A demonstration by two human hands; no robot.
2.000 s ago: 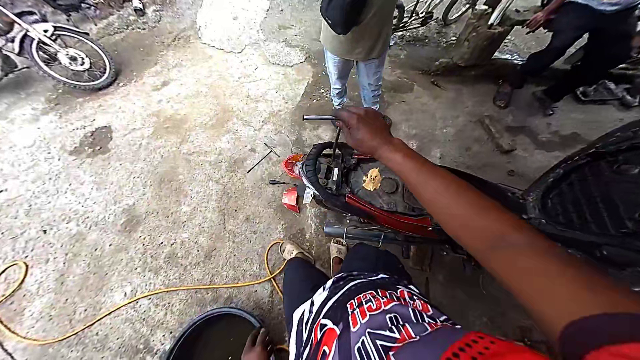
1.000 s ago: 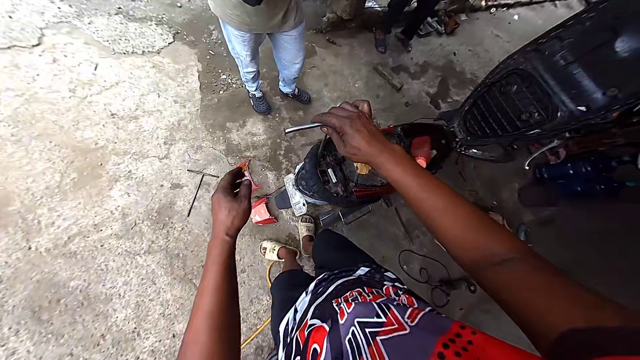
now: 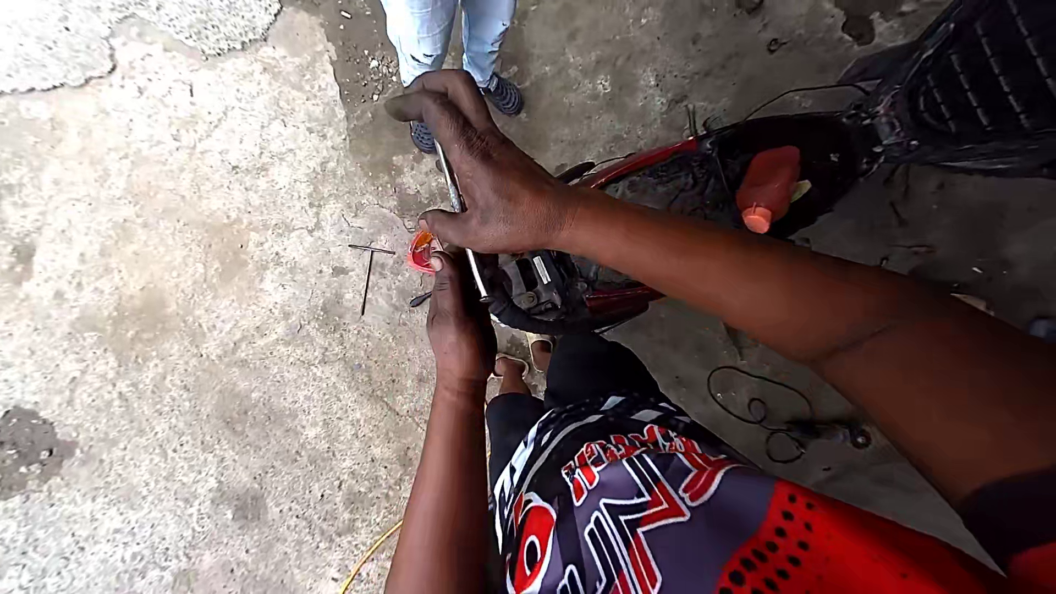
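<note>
A thin metal rod-like tool [image 3: 455,198] lies slantwise in my right hand [image 3: 491,177], whose fingers are spread toward the top while the thumb bends below. My left hand [image 3: 462,330] is upright just under it, thumb up; its other fingers are hidden, so its hold is unclear. Beside both thumbs shows a red and orange plastic lens [image 3: 421,252], whether held or on the ground I cannot tell. The rod's lower end reaches the black curved edge of a partly stripped motorcycle [image 3: 540,285], close to my left hand.
On the concrete lie a T-handle wrench [image 3: 368,276] and a small dark-handled tool [image 3: 420,299]. A red plastic bottle [image 3: 769,186] rests in the motorcycle's body. A person in jeans [image 3: 450,37] stands ahead. A corded device [image 3: 825,433] is at right, a yellow hose [image 3: 371,553] below.
My left hand has gone from low by the black basin up to beside my right hand. My right hand, earlier over a handlebar-like metal tube, now has the rod in it. The view has shifted closer.
</note>
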